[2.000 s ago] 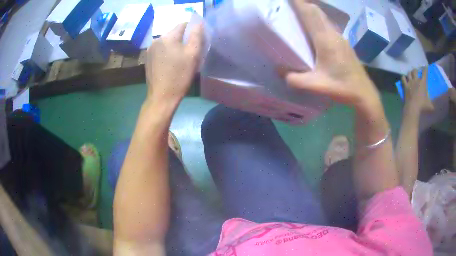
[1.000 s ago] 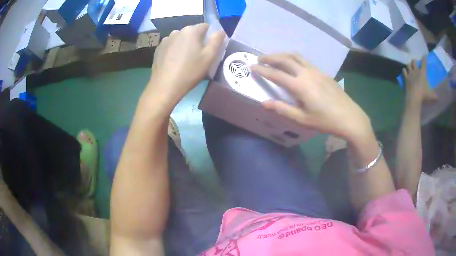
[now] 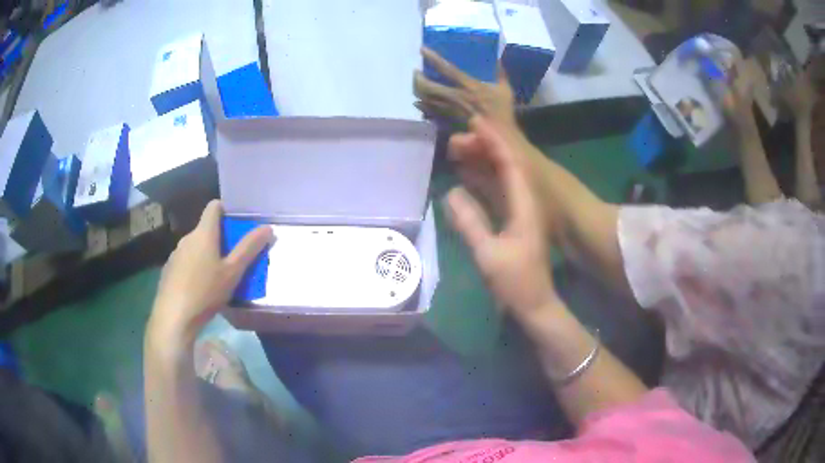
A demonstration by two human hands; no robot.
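Observation:
An open gift box [image 3: 317,323] rests on my lap with its white lid [image 3: 326,172] standing up. A closed white unit [image 3: 330,267] lies inside, its round slotted grille at the right end. A blue piece [image 3: 256,278] shows at the left end of the box. My left hand [image 3: 203,271] holds the box's left end, thumb over the blue piece and the unit's edge. My right hand [image 3: 511,235] is raised to the right of the box, fingers apart, empty and slightly blurred.
Blue-and-white boxes [image 3: 172,154] stand on the pale table [image 3: 344,54] ahead. Another person's hand [image 3: 466,90] touches a box [image 3: 461,45] at the back right. Further right, other hands hold a white unit [image 3: 687,90] with blue blades.
The view has turned right. The box now lies level with the unit flat inside. My right hand has come off the unit. The neighbour's hand has moved from the right to a table box.

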